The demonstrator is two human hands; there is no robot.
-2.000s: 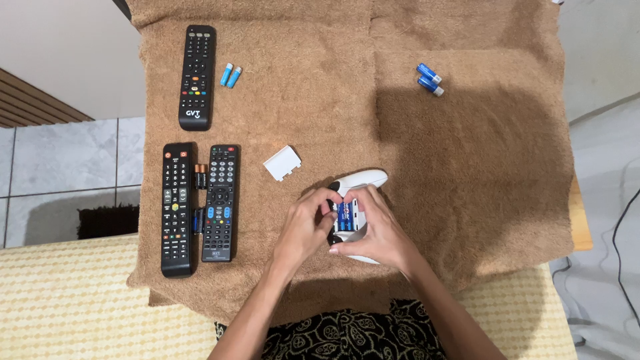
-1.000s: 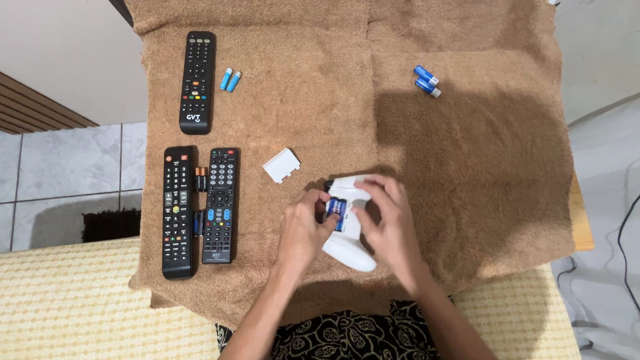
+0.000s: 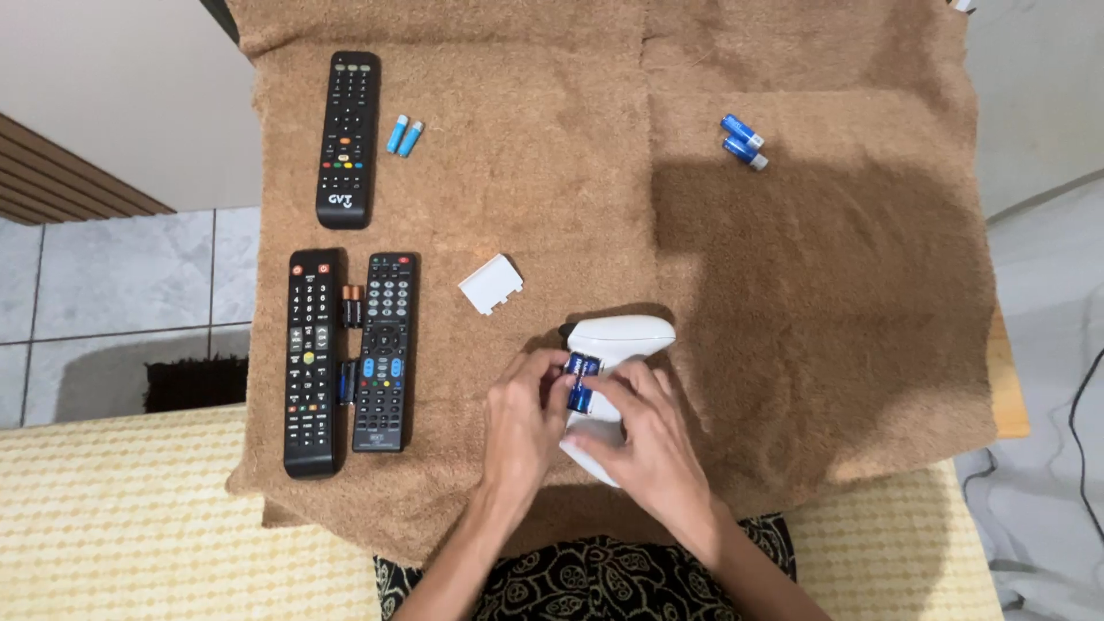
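A white game controller (image 3: 623, 335) lies with its back up on the brown towel, near the towel's front edge. Blue AA batteries (image 3: 584, 382) sit in its uncovered battery bay. My left hand (image 3: 528, 412) is at the bay's left side, fingertips on the controller and the batteries. From the right, my right hand (image 3: 647, 431) touches the batteries with a fingertip, its thumb on the controller's lower grip. Both hands seem to hold the controller between them. The white battery cover (image 3: 492, 284) lies up and to the left, apart from it.
On the brown towel (image 3: 535, 172) lie three black remote controls (image 3: 348, 138), (image 3: 310, 362), (image 3: 385, 354). Small light-blue batteries (image 3: 404, 136) are beside the upper remote, copper-topped batteries (image 3: 352, 307) and dark-blue ones (image 3: 347, 382) between the lower two. Two blue batteries (image 3: 743, 141) lie at upper right.
The controller has turned between my hands. My right hand has come from its upper edge down to the batteries and the lower grip since one second ago.
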